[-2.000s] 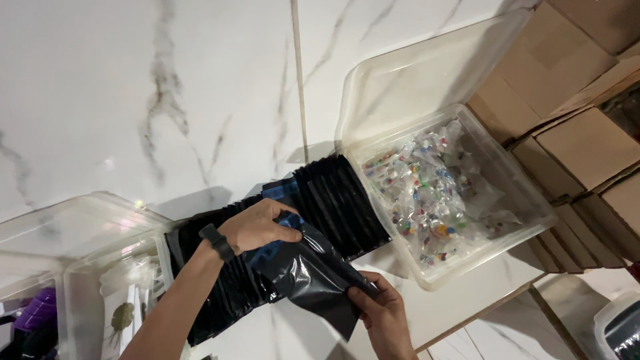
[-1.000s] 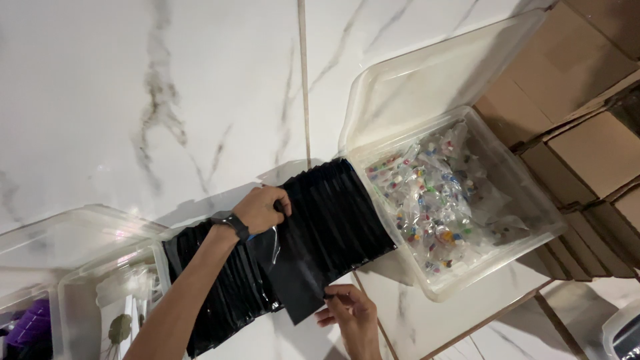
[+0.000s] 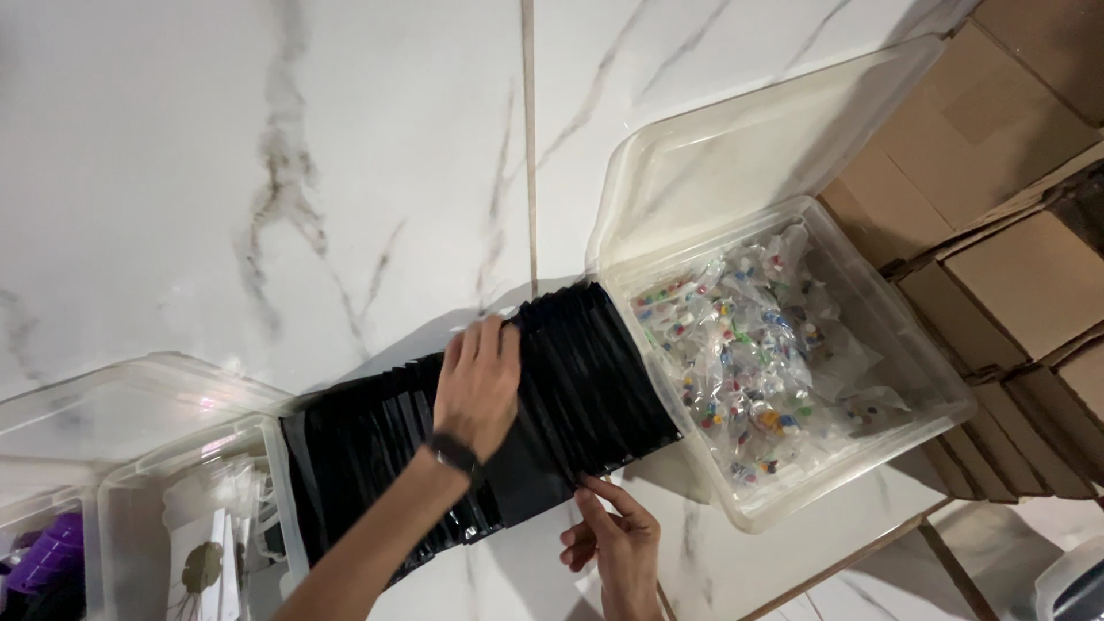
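A long row of black plastic bags (image 3: 595, 371), packed on edge, runs between two clear bins. My left hand (image 3: 479, 379), with a dark band on its wrist, lies on the upper edges of the row near its middle. At the row's lower edge, my right hand (image 3: 612, 526) has thumb and index finger at the corner of a flat black bag (image 3: 528, 470) that leans in the row. Whether the fingertips pinch that corner is hard to see.
A clear plastic bin (image 3: 750, 509) with small bags of colourful pieces stands right, its lid (image 3: 768, 129) tilted behind. Cardboard boxes (image 3: 1018, 276) are stacked far right. At left, another bin (image 3: 116, 517) holds packets, beside a purple item (image 3: 52, 552). A marble-patterned wall (image 3: 414, 172) rises behind.
The black bag, spread loosely between both hands two seconds ago, now lies flat against the row. My left hand has moved onto the row's top edges, my right to its lower edge.
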